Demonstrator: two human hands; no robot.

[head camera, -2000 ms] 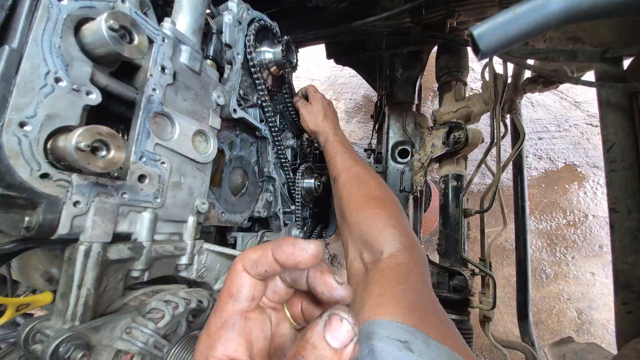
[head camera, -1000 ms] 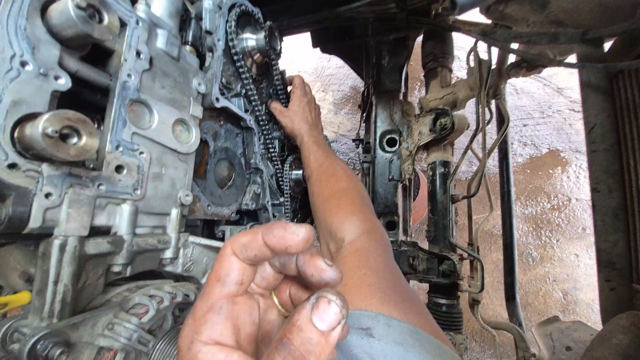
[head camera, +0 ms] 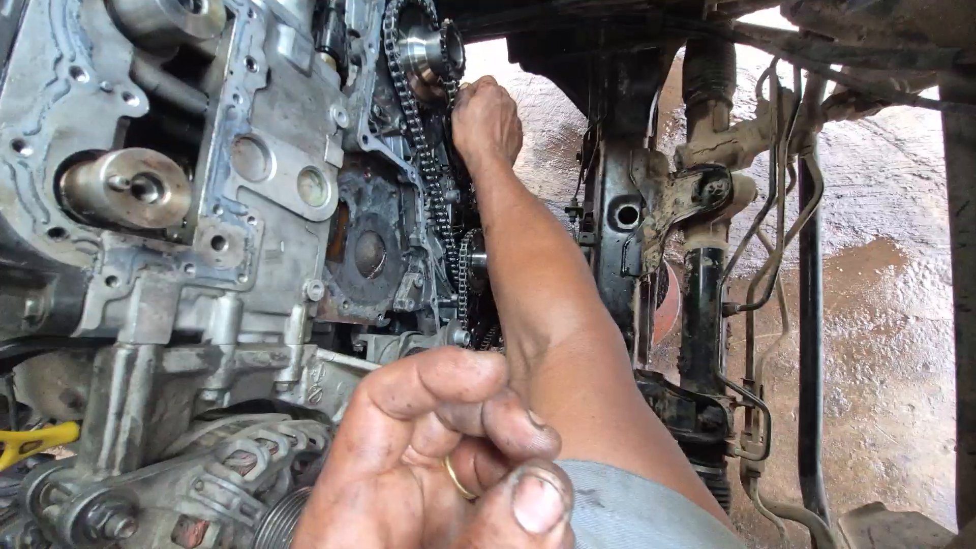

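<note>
My left hand [head camera: 435, 457], palm up with loosely curled fingers and a ring, is in the foreground and shows nothing held. My right hand [head camera: 488, 122] reaches beside the upper sprocket [head camera: 428, 53] and timing chain [head camera: 419, 137]; its fingertips are hidden, so a hold cannot be told. Below it, a lower sprocket [head camera: 478, 259] is partly covered by my forearm. The chain runs along the side of an opened engine block [head camera: 282, 91], left of my right hand. A round metal part [head camera: 371, 254] sits in a dark recess beside the chain.
Two shiny cylindrical metal parts, one lower [head camera: 133, 188], are set in the engine at left. A ribbed housing [head camera: 236, 473] and yellow object [head camera: 38, 444] lie at lower left. A black frame member [head camera: 621, 206], a shaft [head camera: 705, 305] and bent metal pipes [head camera: 774, 252] stand right.
My right hand's fingers were spread near the chain a second ago; now they are curled and the hand is higher, close to the upper sprocket. My left hand keeps its curled pose.
</note>
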